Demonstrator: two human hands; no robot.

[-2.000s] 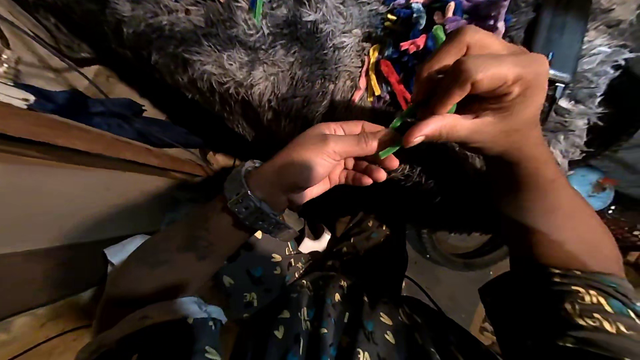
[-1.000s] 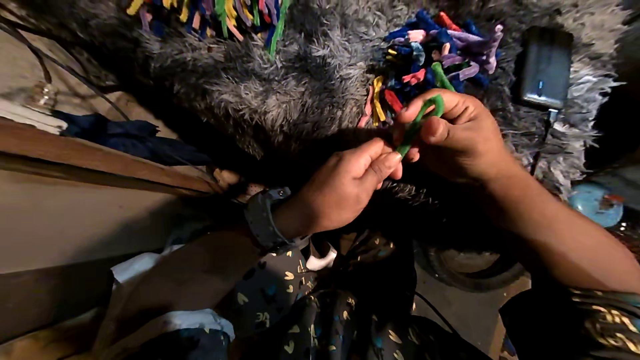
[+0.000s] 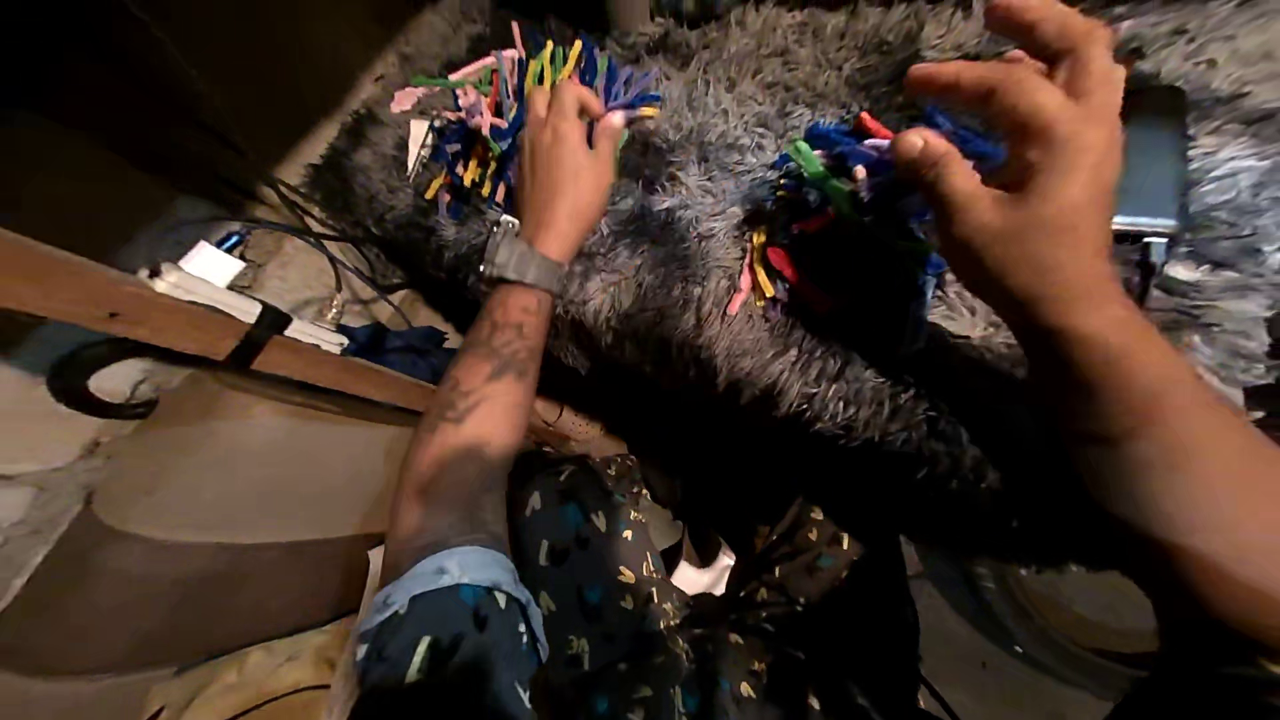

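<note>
My left hand (image 3: 570, 165), with a watch (image 3: 522, 262) on its wrist, reaches over the left pile of colourful fuzzy strips (image 3: 480, 130), which look like pipe cleaners. Its thumb and fingers are at the strips; whether they grip one cannot be told. My right hand (image 3: 1040, 160) is raised over the right pile of similar strips (image 3: 830, 150), its fingers apart and nothing seen between them. Both piles lie on a grey shaggy fur cover (image 3: 690, 230). A few pink, yellow and red strips (image 3: 762, 268) lie at the near edge of the right pile.
A dark phone-like device (image 3: 1150, 165) with a cable plugged in lies at the right on the fur. At the left are a wooden rail (image 3: 200, 320), black cables (image 3: 300, 230) and a white adapter (image 3: 212, 263). A round, tyre-like object (image 3: 1060, 610) is at the lower right.
My hands, earlier together on a green strip, have moved apart. The left is now at the left pile; the right has let go and lifted with spread fingers. The view has shifted.
</note>
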